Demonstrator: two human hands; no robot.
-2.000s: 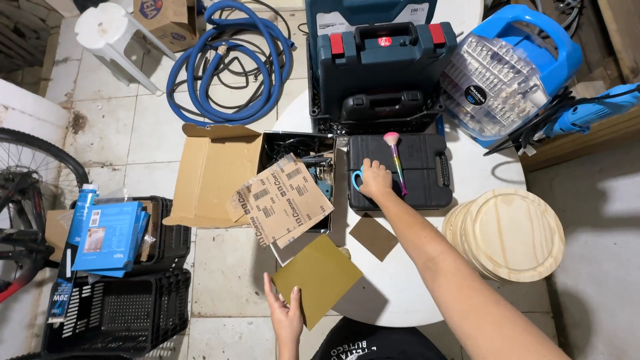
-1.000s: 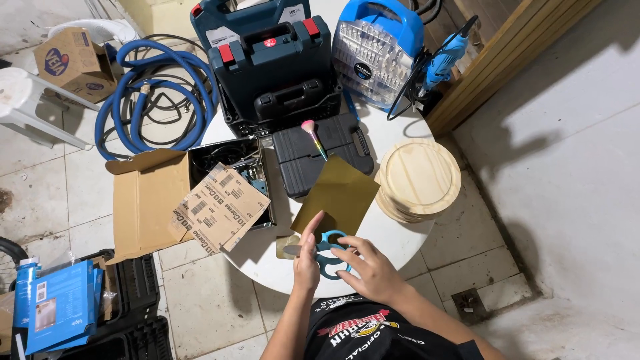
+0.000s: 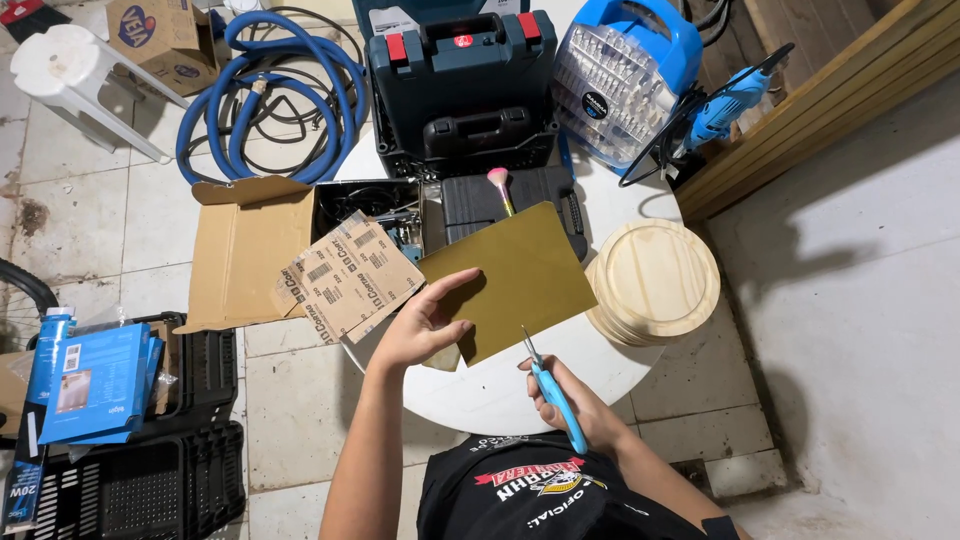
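My left hand (image 3: 431, 319) holds an olive-gold sheet (image 3: 517, 281), probably sandpaper, by its left edge, thumb and forefinger on its upper face. In my right hand (image 3: 574, 397) are blue-handled scissors (image 3: 553, 397), their narrow tips pointing up at the sheet's lower edge. Printed brown backing sheets of sandpaper (image 3: 356, 277) lie over an opened cardboard box (image 3: 251, 255), left of my left hand. Beyond the held sheet, a pink-tipped brush (image 3: 501, 187) rests on a black plastic case (image 3: 476, 199). A small piece partly shows beneath the sheet's lower left corner.
Round wooden boards (image 3: 660, 277) are stacked at the right of the white round table (image 3: 480, 409). Dark tool cases (image 3: 465, 82), a clear bit case (image 3: 615, 94) and a blue rotary tool (image 3: 724, 109) stand behind. A blue hose (image 3: 337, 112), white stool (image 3: 64, 67) and black crates (image 3: 120, 480) surround it.
Two seconds ago my right hand was at the scissors on the black case. One second ago both hands were together at the scissors; now they are apart, the scissors in my right hand.
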